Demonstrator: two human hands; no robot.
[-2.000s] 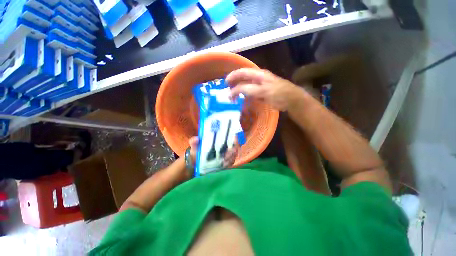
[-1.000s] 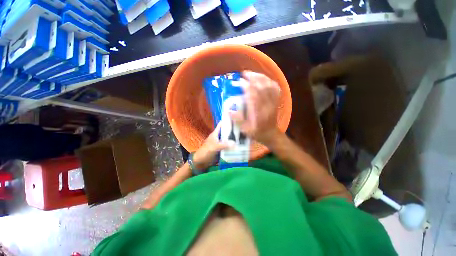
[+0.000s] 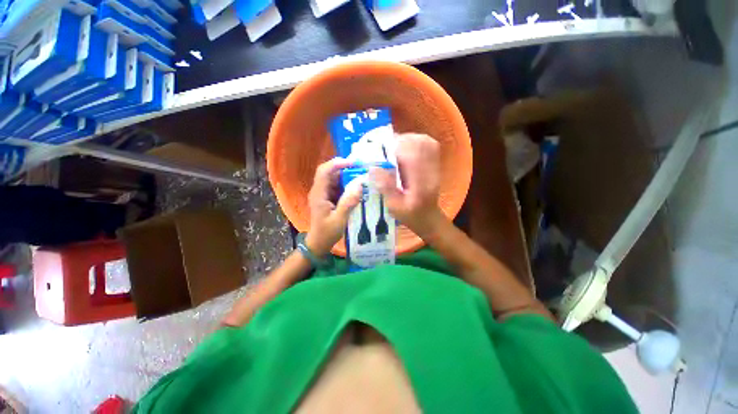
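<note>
A blue-and-white folding carton (image 3: 372, 222) with a picture of two dark cable-like items is held upright over the orange basket (image 3: 295, 121). My left hand (image 3: 330, 212) grips its left edge around mid-height. My right hand (image 3: 417, 179) is on its right side at the upper part, slightly blurred, with fingers near the carton's middle. More blue-and-white card shows above the hands; whether it is part of the same carton I cannot tell.
Stacked cartons (image 3: 89, 73) stand at the table's left. Loose cartons lie at the dark table's (image 3: 315, 40) top edge, with white scraps around. An open brown box (image 3: 182, 263) and red stool (image 3: 73, 283) are on the floor left. A white stand (image 3: 587, 295) is at right.
My left hand has moved up the carton from its lower end. My right hand has come down from the top end to the carton's right side. The view has shifted slightly.
</note>
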